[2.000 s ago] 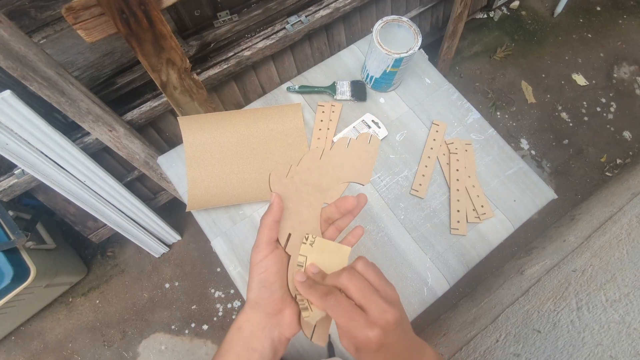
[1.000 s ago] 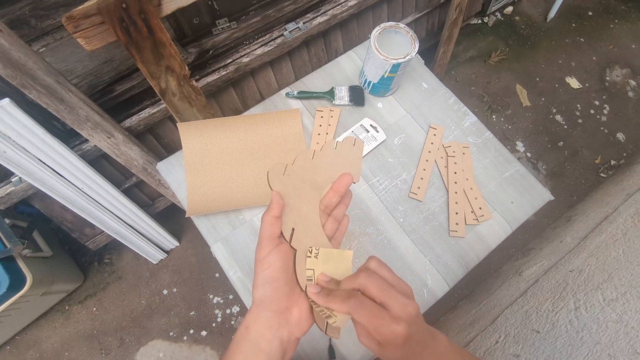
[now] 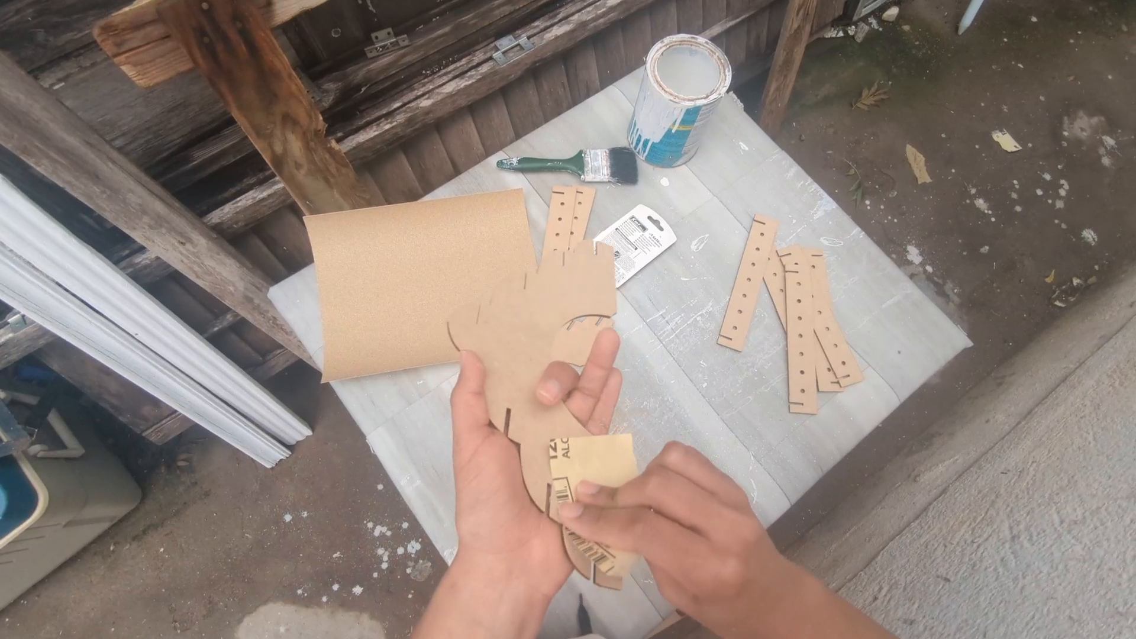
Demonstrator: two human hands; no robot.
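A curved, flat piece of thin brown board (image 3: 519,328) with slots along its edges lies in my left hand (image 3: 506,497), thumb at its left edge and fingers behind it. My right hand (image 3: 683,524) presses a small piece of sandpaper (image 3: 596,457), printed backing up, against the board's lower part. Behind the board, a large sheet of sandpaper (image 3: 417,284) rests on the table. Two perforated strips (image 3: 568,213) and a white card package (image 3: 637,240) are partly hidden by the board. Several more perforated strips (image 3: 800,328) overlap at the right.
On the grey table (image 3: 710,390) stand an open, paint-stained can (image 3: 679,102) and, beside it, a green-handled paintbrush (image 3: 572,165). White long panels (image 3: 142,328) lean at the left near a plastic container (image 3: 80,515). A wooden post (image 3: 257,98) rises behind the table; a concrete ledge (image 3: 1021,497) runs at the right.
The board in my left hand has shifted and turned slightly. My right hand has stayed on its lower part with the small sandpaper piece. The things on the table have not moved.
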